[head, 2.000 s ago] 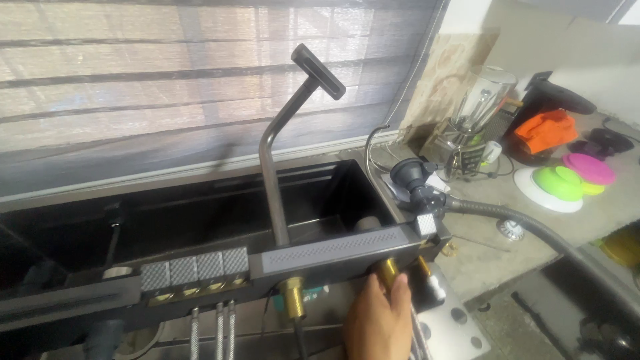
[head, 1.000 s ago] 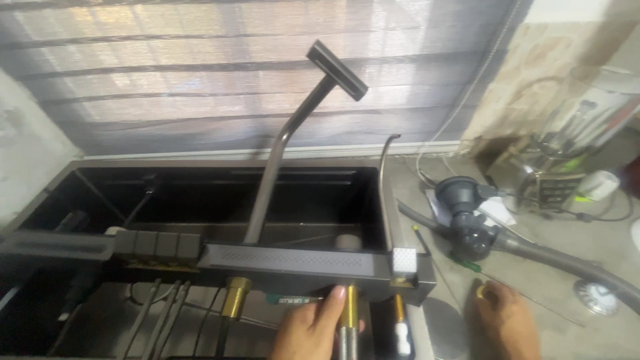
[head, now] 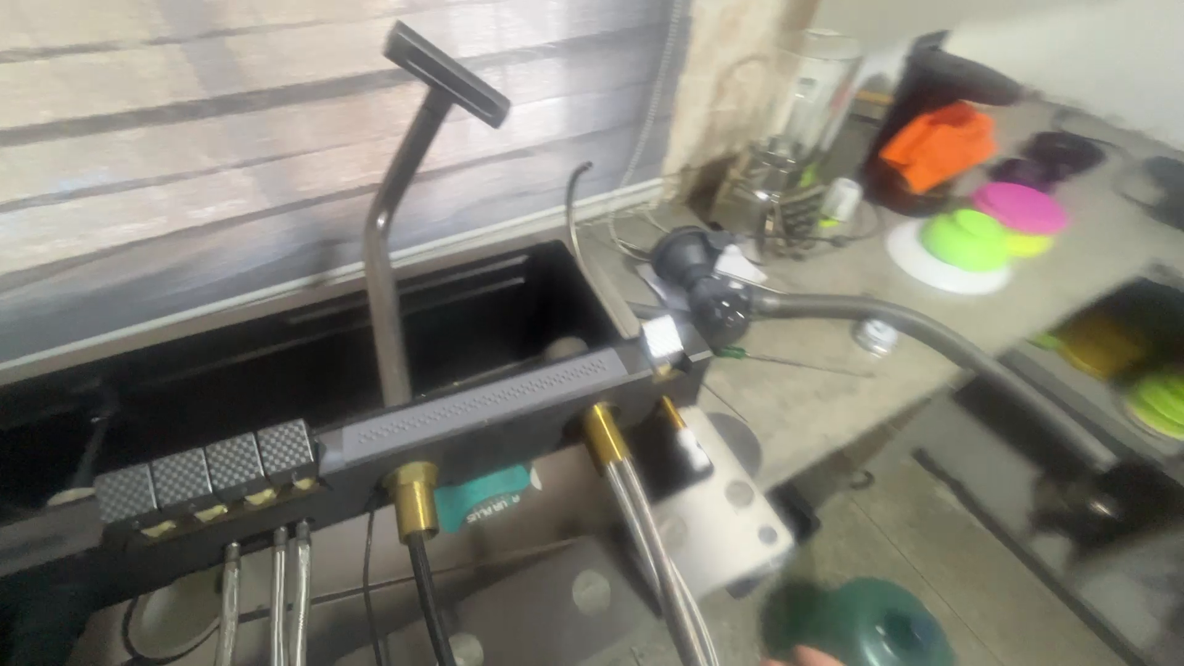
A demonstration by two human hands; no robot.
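Observation:
At the bottom edge, blurred fingertips, apparently of my right hand [head: 803,656], show beside a rounded green object [head: 879,622]; whether they touch it is unclear. My left hand is out of view. A black faucet panel [head: 481,407] crosses the black sink basin [head: 462,314], with checkered buttons [head: 208,470] at its left and a tall spout [head: 381,277] behind. Braided hoses [head: 652,546] hang from the right brass fitting [head: 605,435]; a black hose [head: 429,592] leaves the left brass fitting [head: 414,499].
On the counter [head: 795,370] lie a grey drain assembly [head: 708,282] with a thick pipe [head: 934,333], a green-handled screwdriver [head: 731,352], and a metal strainer [head: 874,337]. Behind are a glass blender jar [head: 819,92], an orange cloth [head: 939,146] and coloured bowls [head: 967,240]. Blinds hang behind the sink.
One second ago my left hand was at the right brass fitting and my right hand was over the counter; both have left those places. The green object has come into view.

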